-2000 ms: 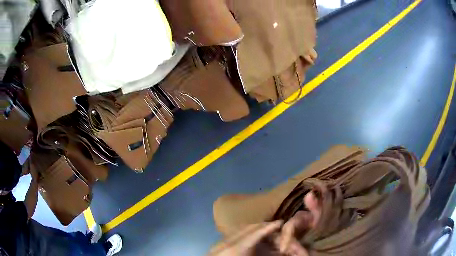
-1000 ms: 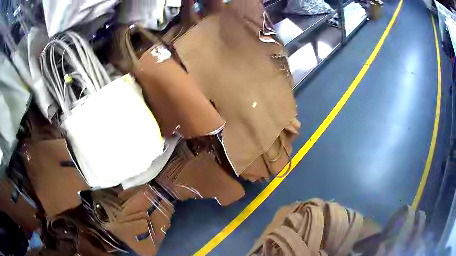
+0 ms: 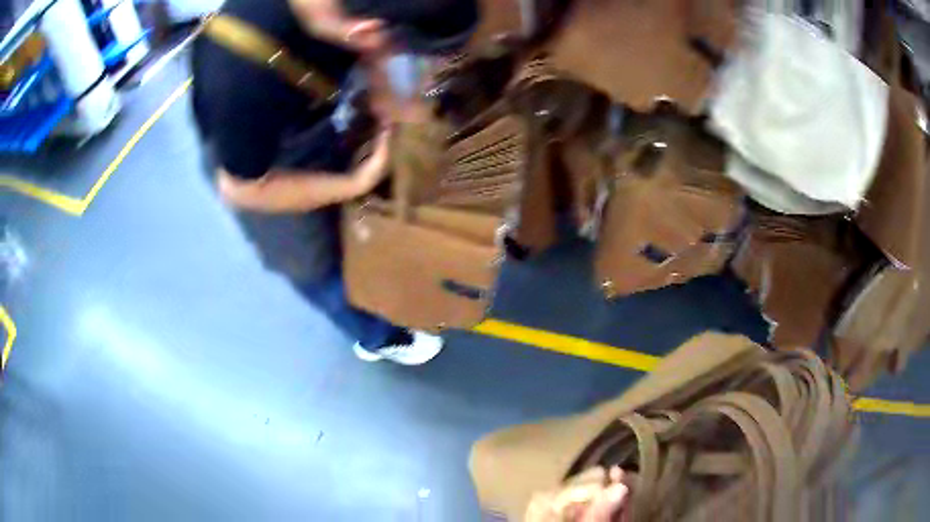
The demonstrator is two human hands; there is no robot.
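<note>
A bundle of tan bag panels with a mass of looped handles fills the lower right. One hand, which looks like my right hand, is at the bottom edge, at the left side of the handle loops. It is blurred and cut off by the frame, with its fingers curled against the bundle. The forearm is hidden under the handles. My left hand is not in view.
A person in a dark shirt stands ahead, holding tan panels by their handles. More brown panels and an off-white bag hang at the upper right. A yellow line crosses the floor. A blue rack stands upper left.
The view has swung left, bringing the other person fully into sight and shifting the hanging bags to the right. The bundle shows more fully than one second ago, and a hand shows again.
</note>
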